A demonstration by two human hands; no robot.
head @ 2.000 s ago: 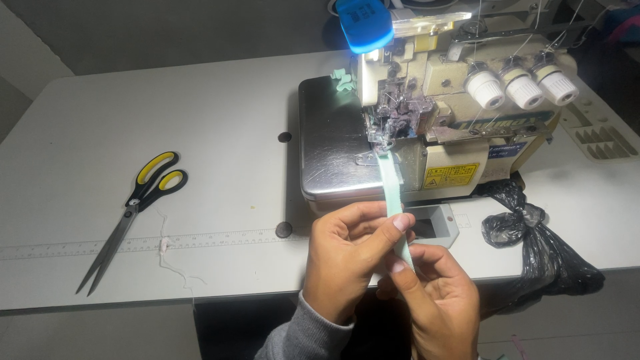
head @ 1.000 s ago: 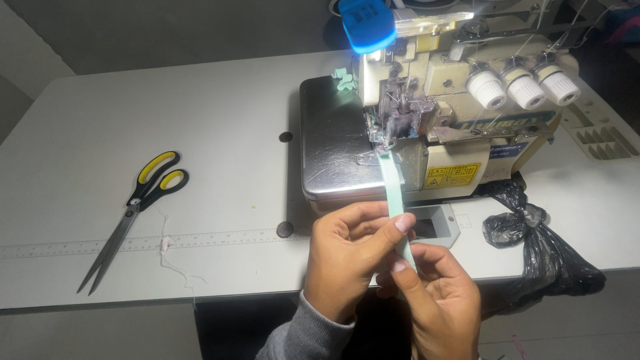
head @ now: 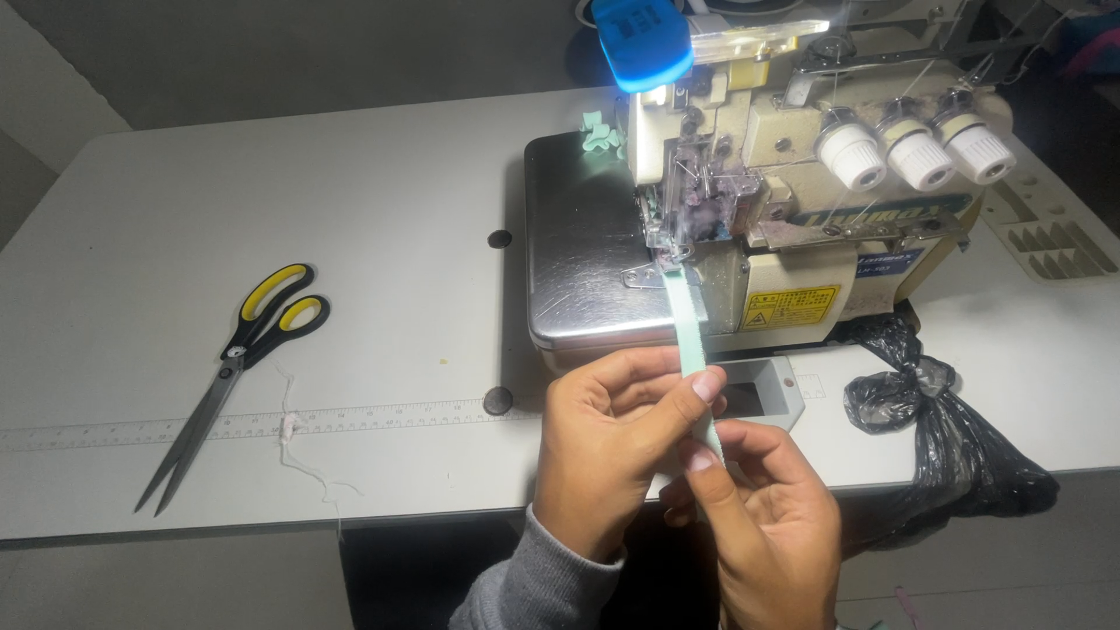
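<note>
A narrow mint-green fabric strip [head: 689, 337] runs from under the presser foot area of an overlock sewing machine [head: 787, 184] down toward me. My left hand [head: 617, 437] pinches it between thumb and fingers just in front of the machine's metal bed plate [head: 582, 245]. Lower on the same strip, my right hand [head: 761, 516] grips it between thumb and forefinger. The strip's lower end is hidden by my right hand. A blue lamp [head: 643, 39] lights the needle area. Small mint-green scraps [head: 599, 133] lie at the back of the bed plate.
Black-and-yellow scissors [head: 232, 363] lie partly spread across a ruler scale [head: 376, 416] on the white table [head: 175, 219]. Tangled white thread [head: 289, 429] rests beside them. A knotted black plastic bag [head: 945, 420] hangs over the front edge at right. Three white tension knobs [head: 919, 157] face forward.
</note>
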